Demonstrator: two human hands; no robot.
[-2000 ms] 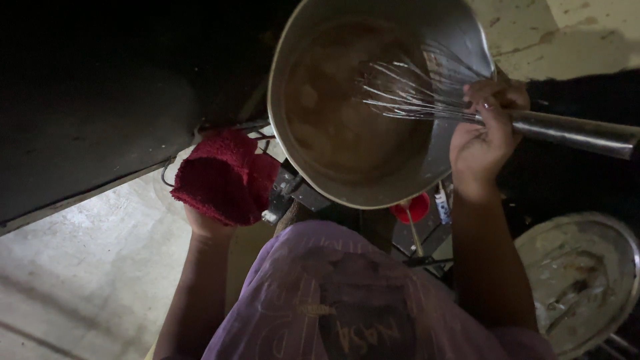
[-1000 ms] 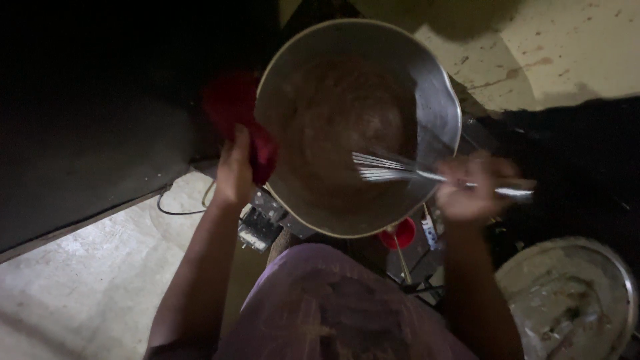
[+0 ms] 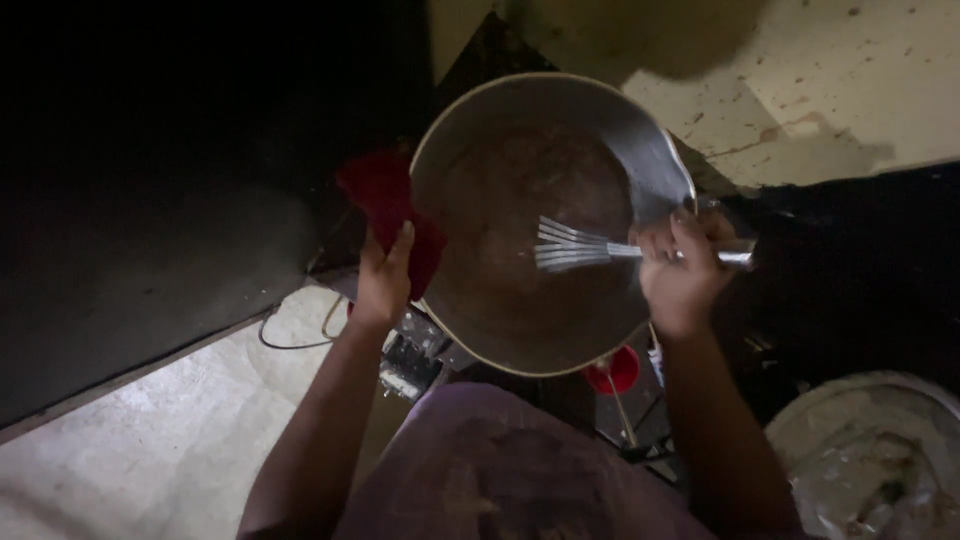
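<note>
A large metal pot (image 3: 664,165) with a brown liquid (image 3: 510,300) in it fills the middle of the view. My left hand (image 3: 386,277) holds a red cloth (image 3: 386,195) against the pot's left rim. On the right side, my right hand (image 3: 686,262) is closed around the handle of a wire whisk (image 3: 574,246). The wires lie over the liquid, and their tips may dip into it; the dim light does not settle this.
Below the pot's rim is a red cup or ladle (image 3: 622,369) with a thin handle. A soiled round container or lid (image 3: 840,442) is at the lower right. A thin cable (image 3: 289,346) curves over the pale floor at left. A stained wall (image 3: 825,90) stands behind.
My left hand, off the pot two seconds ago with the red cloth, has moved to the pot's left rim. The whisk has shifted within the pot. The view has moved.
</note>
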